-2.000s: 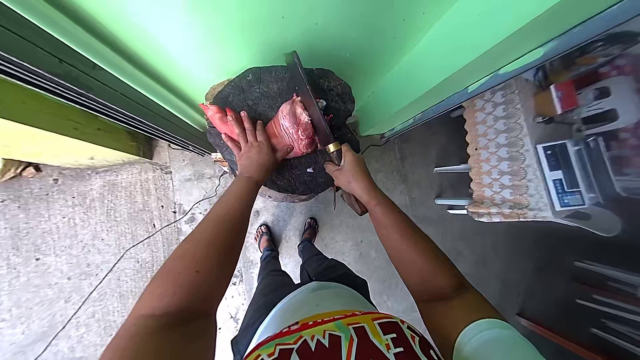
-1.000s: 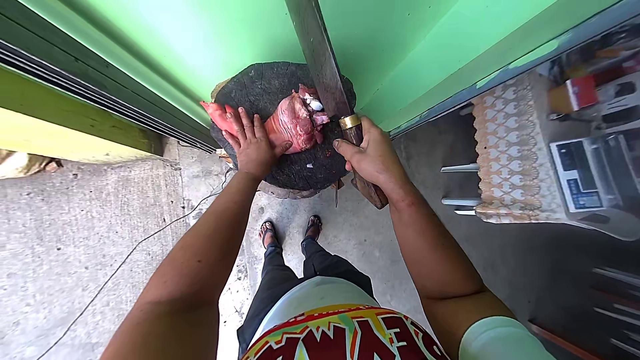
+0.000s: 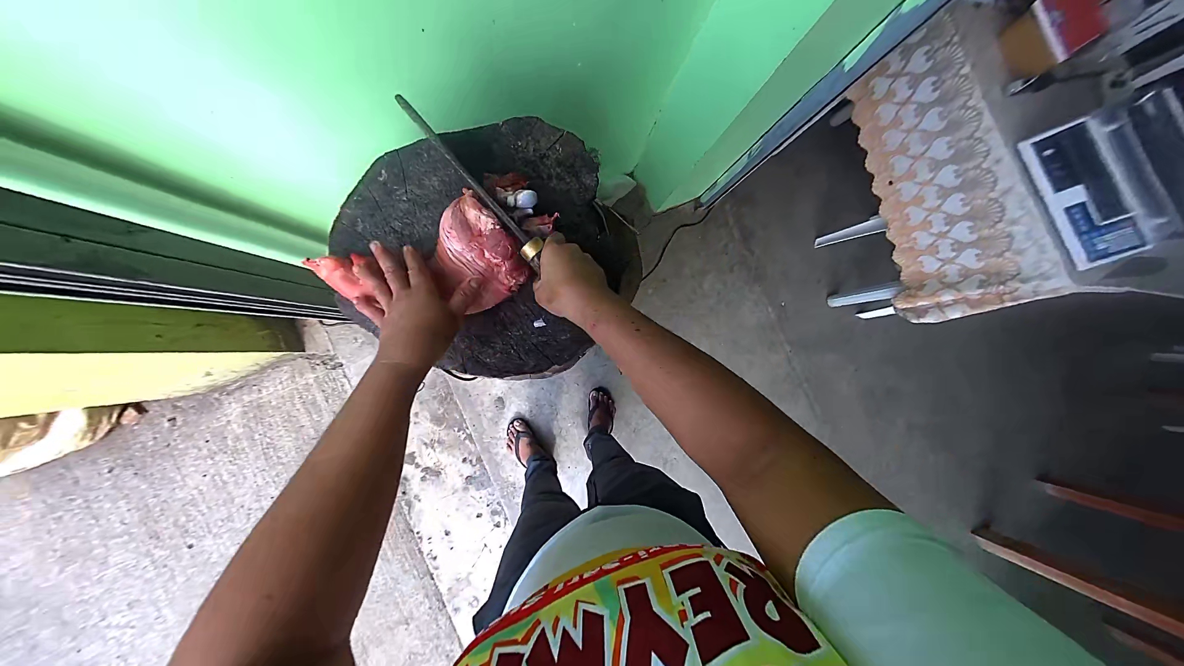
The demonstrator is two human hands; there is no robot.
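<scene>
A large piece of raw meat with skin (image 3: pixel 476 245) lies on a round, dark wooden chopping block (image 3: pixel 402 194). My left hand (image 3: pixel 412 301) is spread over the left part of the meat and presses on it. My right hand (image 3: pixel 569 277) is closed around the handle of a long knife (image 3: pixel 453 159), just right of the meat. The blade has its narrow edge in view and slants up and left along the meat's right side, its tip over the block's far rim. Beside the blade lie small meat scraps with a white bone end (image 3: pixel 524 199).
A green wall (image 3: pixel 555 55) stands right behind the block. On the right, a table with a patterned cloth (image 3: pixel 934 166) bears a digital scale (image 3: pixel 1087 199) and a box (image 3: pixel 1054 37). A dark cord (image 3: pixel 671 248) runs over the concrete floor by the block.
The knife blade has swung left and turned from broadside to nearly edge-on, across the meat. The white bone end, hidden two seconds ago, shows right of the blade. My left hand stays on the meat.
</scene>
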